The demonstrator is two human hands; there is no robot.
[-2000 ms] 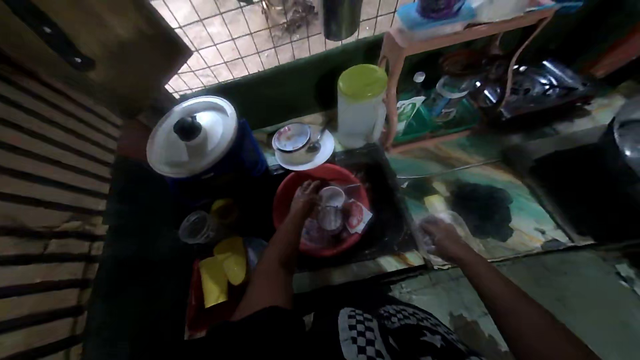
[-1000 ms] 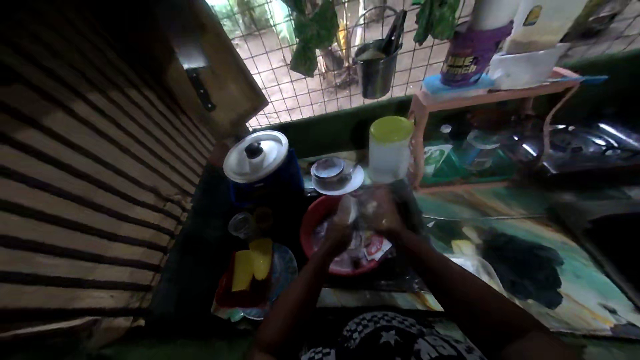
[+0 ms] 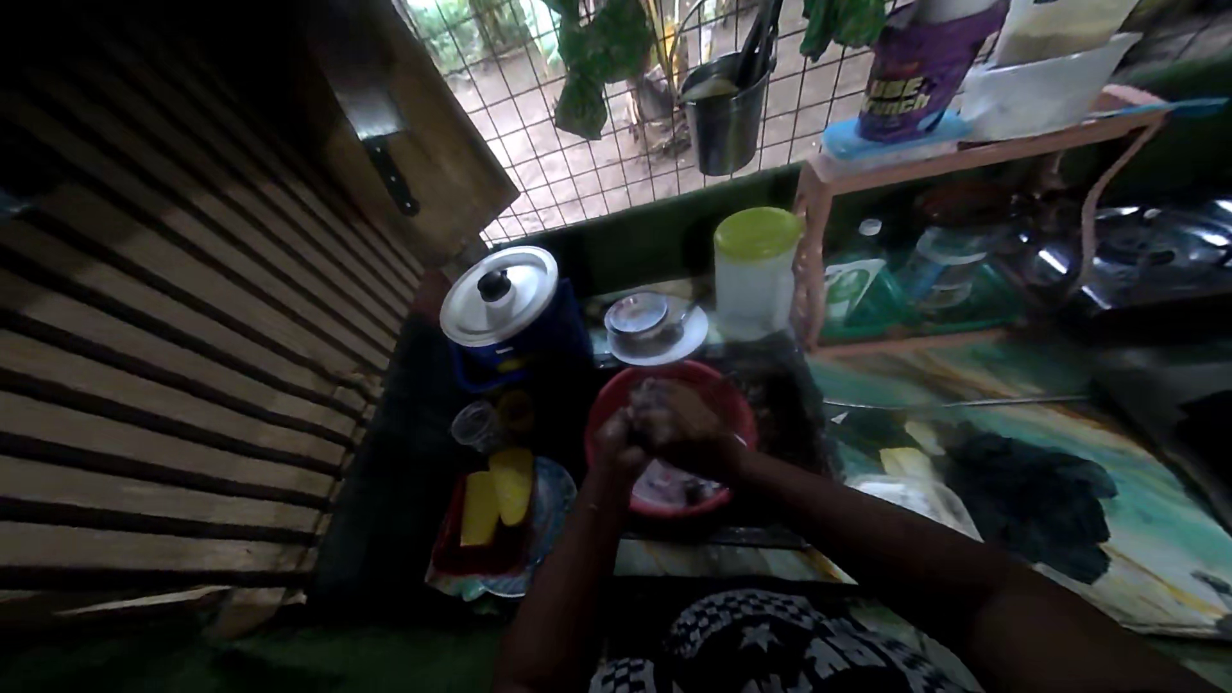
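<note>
Both of my hands are together over a red plastic basin (image 3: 743, 423) that stands in the dark sink area. My left hand (image 3: 619, 443) and my right hand (image 3: 681, 419) close around a small pale, soapy-looking thing (image 3: 654, 393), too blurred to name. Below them, inside the basin, lie pale and pinkish items (image 3: 664, 484) in liquid. Just behind the basin, a white saucer (image 3: 688, 339) carries a small bowl (image 3: 637, 316) and a spoon.
Left of the basin are a lidded pot (image 3: 500, 296), a clear cup (image 3: 475, 425) and a red tray (image 3: 448, 549) with yellow pieces. A lime-lidded container (image 3: 758, 279) stands behind. To the right are a pink rack (image 3: 813, 260), a white dish (image 3: 924, 500) and dark cloth (image 3: 1030, 491).
My right hand has moved from the counter on the right to the basin and joined my left hand. The view has shifted, bringing more of the window and the rack into sight.
</note>
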